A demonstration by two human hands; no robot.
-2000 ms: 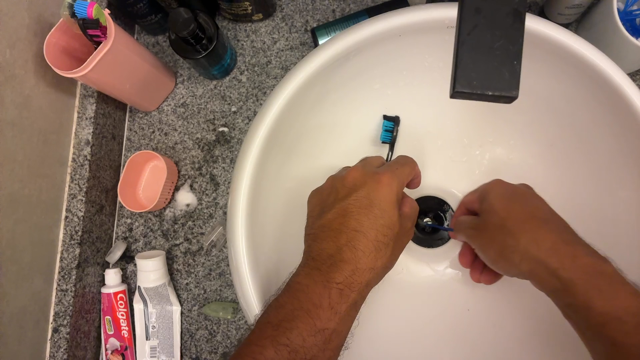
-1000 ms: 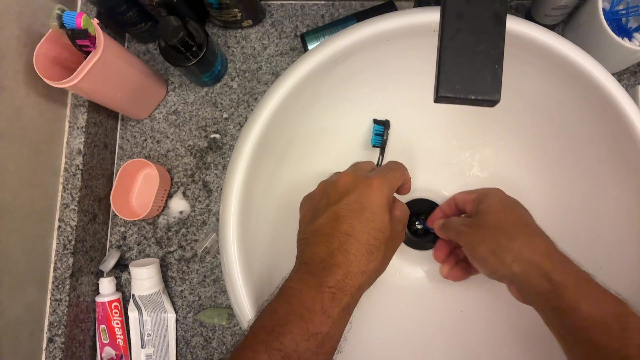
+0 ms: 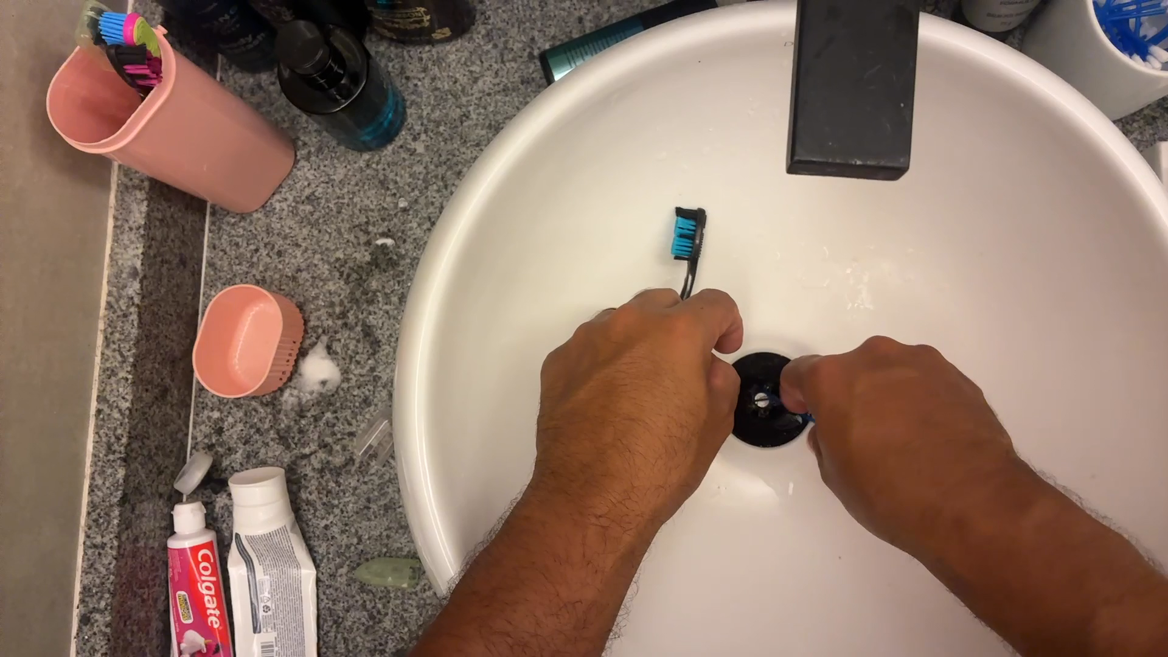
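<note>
My left hand (image 3: pixel 639 401) is closed around the handle of a black toothbrush (image 3: pixel 688 239) with blue bristles, its head pointing up past my knuckles. Just left of the black sink drain (image 3: pixel 765 429), this hand hangs over the white basin (image 3: pixel 566 219). On the drain's right side, my right hand (image 3: pixel 894 420) pinches a small, thin blue item (image 3: pixel 807 417) over the opening; most of it is hidden by my fingers, and I cannot tell exactly what it is. A small pale round piece shows inside the drain.
A black faucet spout (image 3: pixel 853 91) reaches over the basin. On the granite counter (image 3: pixel 347 274) stand a pink toothbrush cup (image 3: pixel 201 137), a small pink container (image 3: pixel 246 342), a dark bottle (image 3: pixel 342 87) and a white cup of cotton swabs (image 3: pixel 1095 55). Toothpaste tubes (image 3: pixel 274 575) lie at lower left.
My right hand has shifted slightly at the drain, and its fingers now cover more of the blue item. My left hand keeps its hold on the toothbrush.
</note>
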